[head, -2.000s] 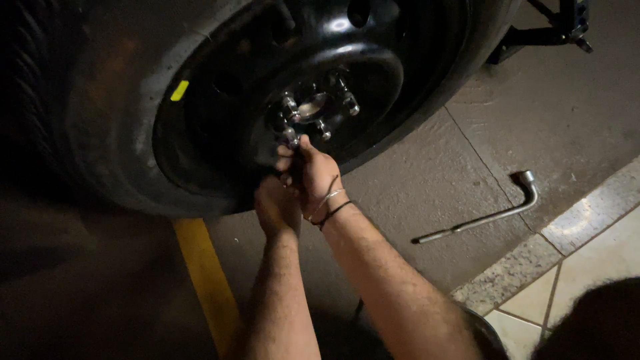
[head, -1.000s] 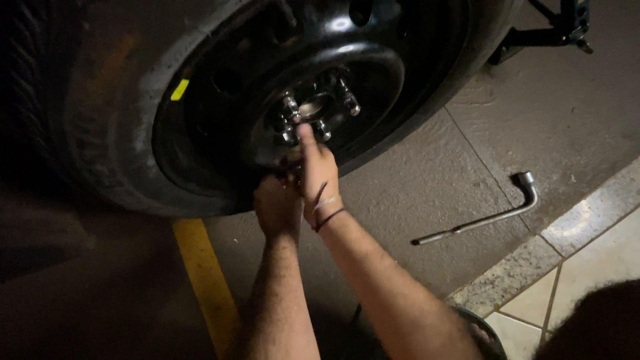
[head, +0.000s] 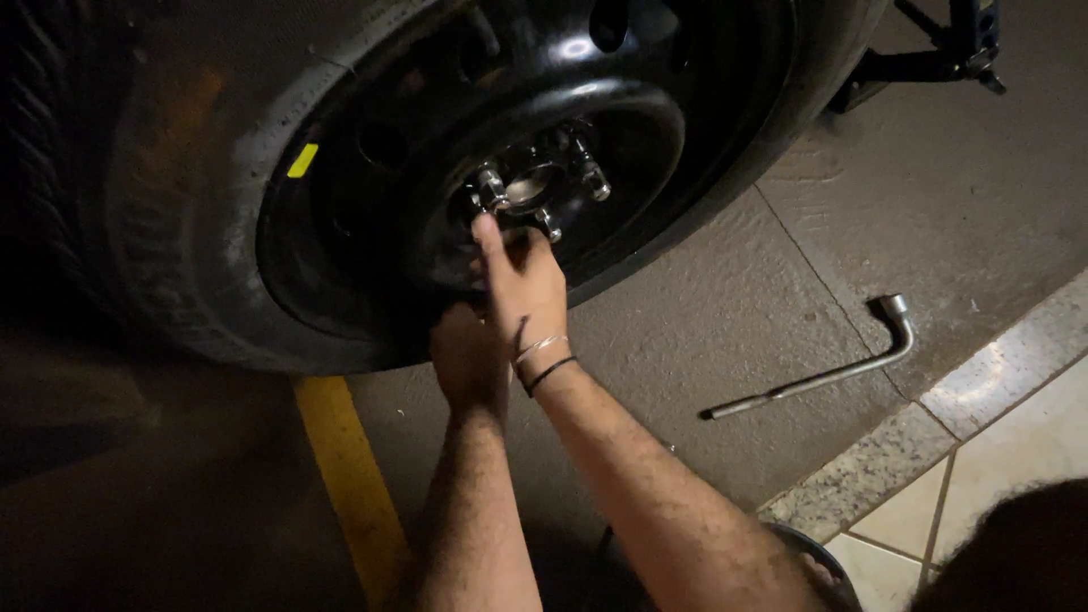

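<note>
A black steel wheel with its tyre fills the upper left. Several shiny lug bolts stand out around the hub's centre hole. My right hand, with a thin bracelet and a dark band at the wrist, is at the lower bolts, its thumb against or close to one of them. Just below and left, my left hand is bent in shadow near the lower rim. Its fingers are mostly hidden, and I cannot tell whether either hand holds something.
An L-shaped lug wrench lies on the concrete floor to the right. Part of a dark scissor jack shows at the top right. A yellow painted line runs below the tyre. A granite strip borders pale tiles, with a dark round rim nearby.
My right hand's fingers have shifted at the lower bolts, the thumb now pointing up near the left one. My left hand stays beside it below. The wrench has not moved.
</note>
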